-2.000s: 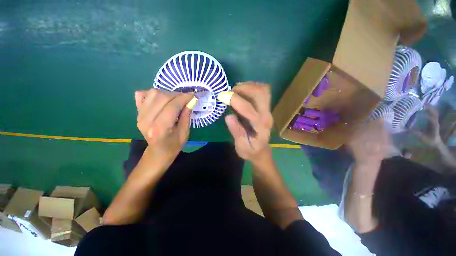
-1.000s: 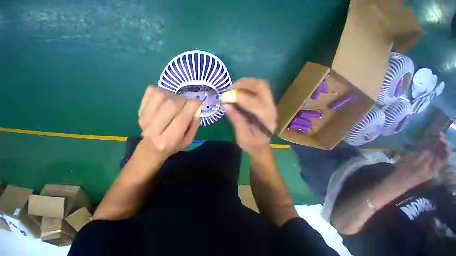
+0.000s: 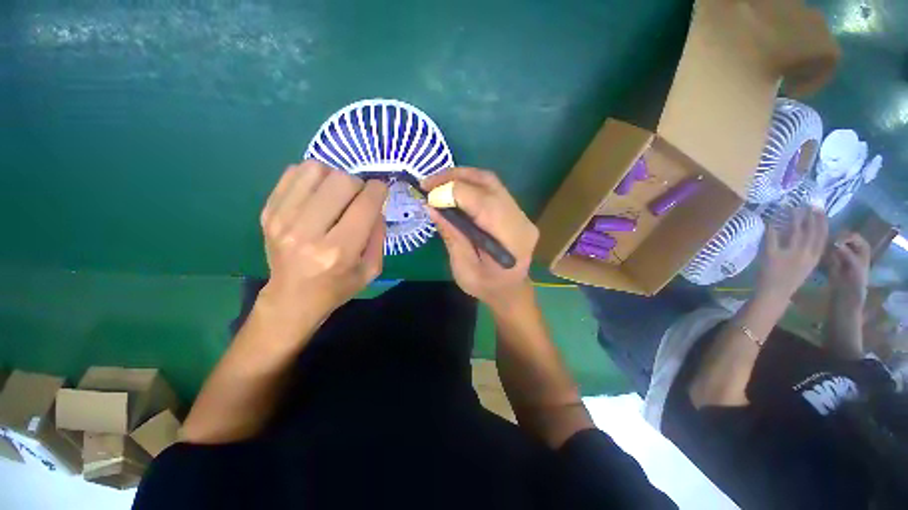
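A white slotted fan housing (image 3: pixel 383 134) lies on the green bench in front of me, its pale centre recess partly covered by my fingers. My right hand (image 3: pixel 485 231) holds a slim black pen-like tool (image 3: pixel 478 235), its tip end at the right side of the recess. A pale yellow cot caps a digit of that hand. My left hand (image 3: pixel 324 227) is at the housing's left side, its fingertips bent down at the recess. Whether they pinch a small part or wire is hidden.
An open cardboard box (image 3: pixel 637 261) with several purple cells (image 3: pixel 677 196) stands at the right. Beyond it are more slotted housings (image 3: pixel 732 244) and white parts (image 3: pixel 842 157). Another person's arms (image 3: pixel 757 324) are at the right. Cardboard boxes (image 3: pixel 105 410) lie below left.
The black tool has turned within my right hand and now shows clearly, pointing at the recess. My left hand stays at the housing. The other person's hands have moved towards the housings.
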